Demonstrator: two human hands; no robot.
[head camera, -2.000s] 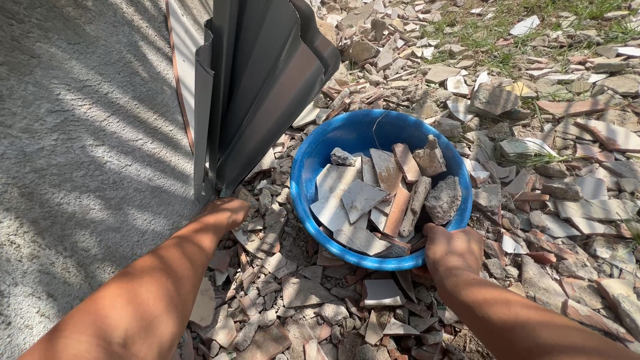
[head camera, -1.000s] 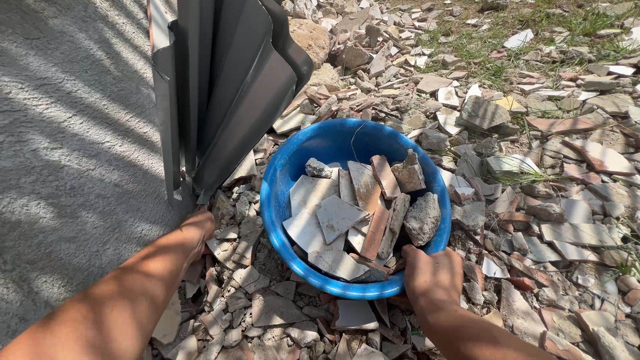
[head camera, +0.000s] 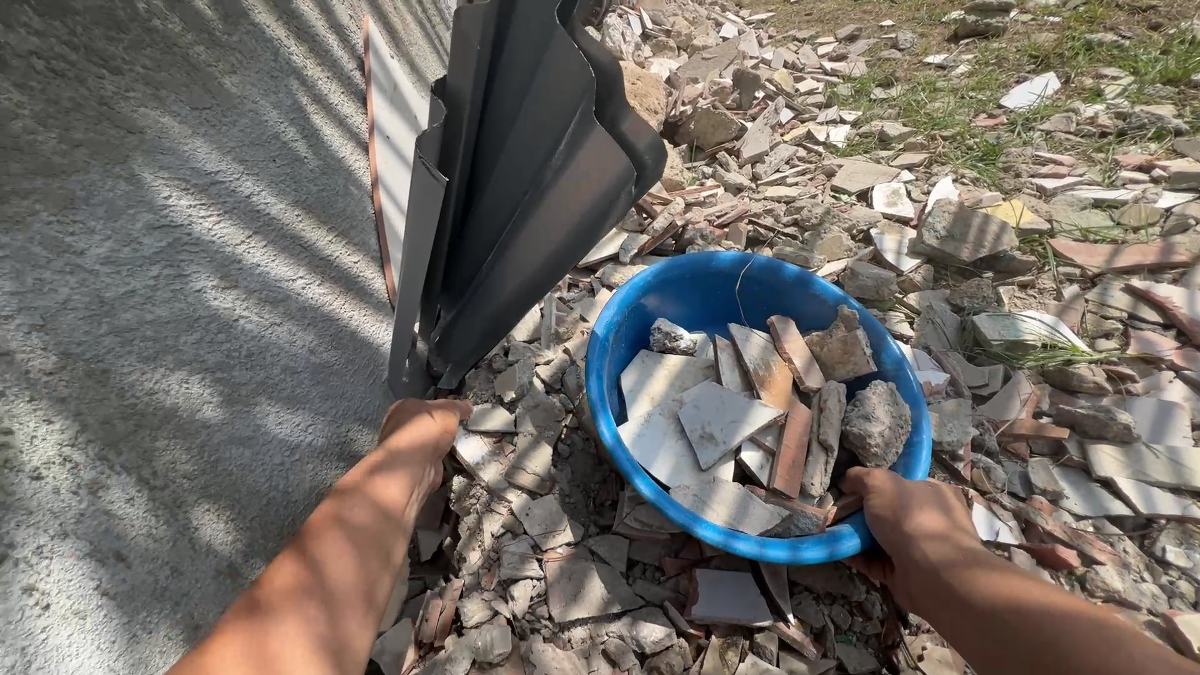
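Note:
A blue plastic basin (head camera: 607, 412) filled with broken tile pieces (head camera: 727, 422) and a rough grey chunk of rubble (head camera: 876, 424) rests on the debris. My right hand (head camera: 905, 520) grips its lower right rim, thumb inside and fingers beneath. On the left, my left hand (head camera: 424, 422) is at the lower end of a dark grey corrugated sheet (head camera: 534, 187), which stands upright by the wall. The fingers of that hand are mostly hidden, so whether they hold the sheet or touch the rubble cannot be told.
A rough rendered wall (head camera: 206, 281) runs along the left, with a white tile (head camera: 394, 141) leaning on it behind the sheet. Broken tile and stone rubble (head camera: 562, 572) covers the ground around the basin. Patches of grass (head camera: 984, 150) lie at the upper right.
The view has shifted somewhat. My right hand stays on the basin's rim and my left hand stays by the sheet's lower end; the pieces in the basin look the same.

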